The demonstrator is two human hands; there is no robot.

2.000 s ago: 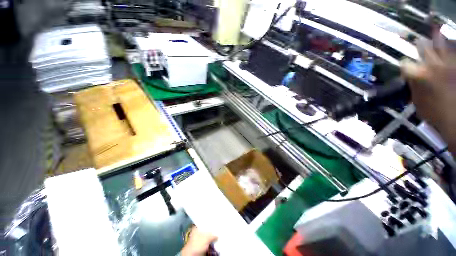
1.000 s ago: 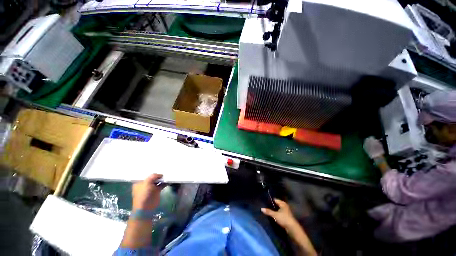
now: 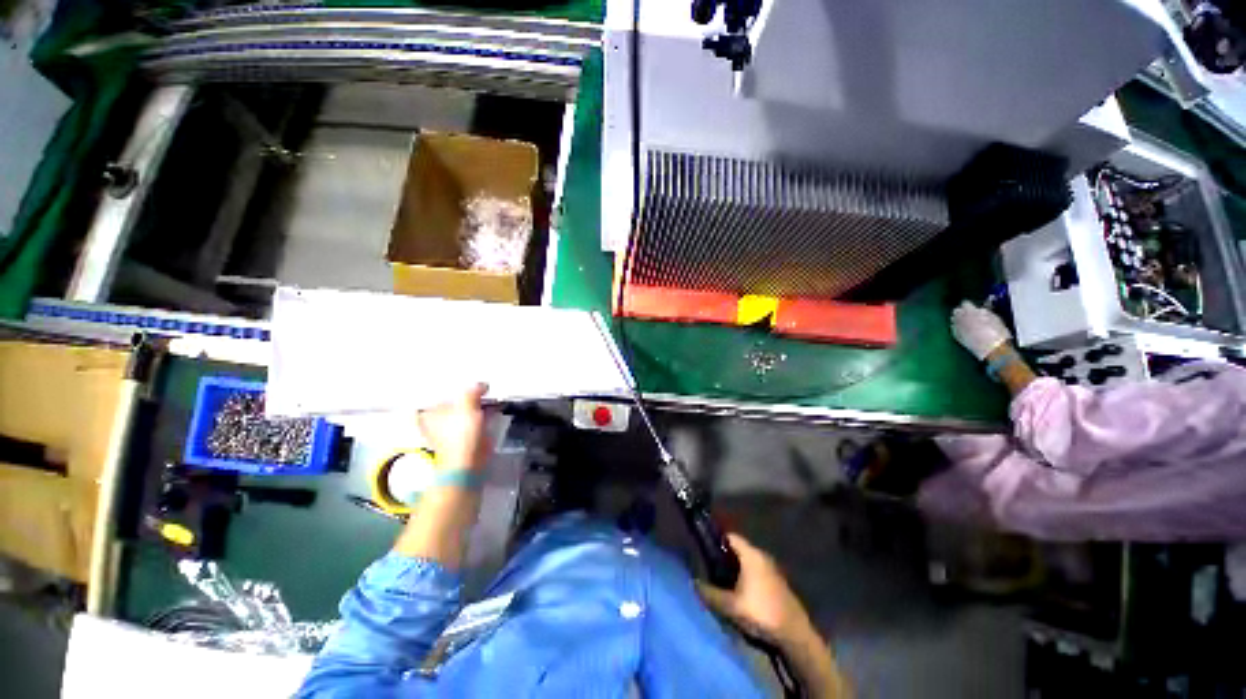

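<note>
My left hand (image 3: 458, 434) grips the lower edge of a long flat white side cover panel (image 3: 437, 350), held level over the gap between the side table and the bench. My right hand (image 3: 760, 590) holds a black electric screwdriver (image 3: 697, 522). Its long thin shaft points up and left, with the tip by the panel's right end. The white inverter housing (image 3: 875, 82) stands on the green bench, with its grey finned heatsink (image 3: 779, 225) above red-orange support blocks (image 3: 847, 322) and a yellow piece (image 3: 756, 311). A small pile of screws (image 3: 765, 362) lies on the mat.
A blue screw bin (image 3: 264, 426), yellow tape roll (image 3: 407, 479) and clear plastic bag (image 3: 253, 601) lie on the side table. An open cardboard box (image 3: 465, 216) stands beyond the panel. A red button (image 3: 601, 415) is at the bench edge. A pink-sleeved person (image 3: 1093, 458) works at right.
The panel in my left hand has moved right, off the side table and towards the bench. The screwdriver has risen to the panel's right end. The view has shifted, showing the screw bin uncovered.
</note>
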